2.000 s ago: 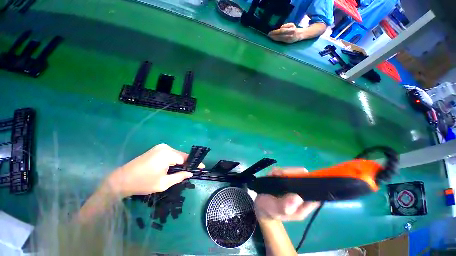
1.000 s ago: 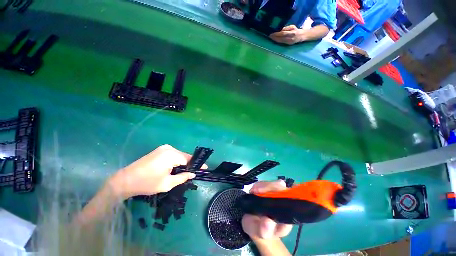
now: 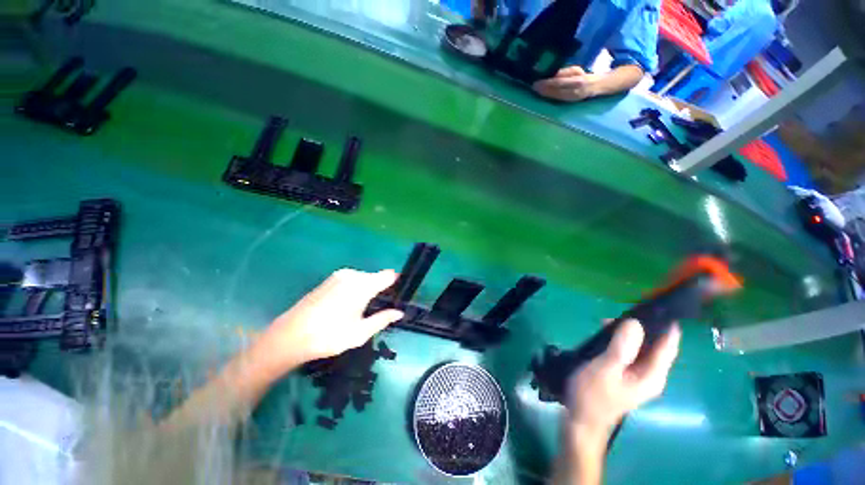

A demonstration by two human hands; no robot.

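Note:
My left hand (image 3: 346,317) grips the left end of a black plastic bracket frame (image 3: 446,322), its three prongs pointing up and away. My right hand (image 3: 621,374) holds the orange-and-black electric screwdriver (image 3: 654,313), blurred, to the right of the frame and apart from it. The round screw dish (image 3: 460,417), partly filled with dark screws, lies below the frame. A heap of small black clips (image 3: 349,384) lies left of the dish. A smaller heap of black parts (image 3: 548,371) shows right of the dish, partly hidden by the screwdriver.
More bracket frames lie on the green bench: one ahead (image 3: 294,180), one far left (image 3: 71,106), one near left (image 3: 90,275). A black square fan (image 3: 790,404) lies right. White posts (image 3: 759,112) stand at right. A person's hand (image 3: 569,85) shows opposite.
The screwdriver and my right hand have moved from over the dish up and right. My left hand and the held frame have shifted slightly right and the frame has tilted. The view has shifted slightly.

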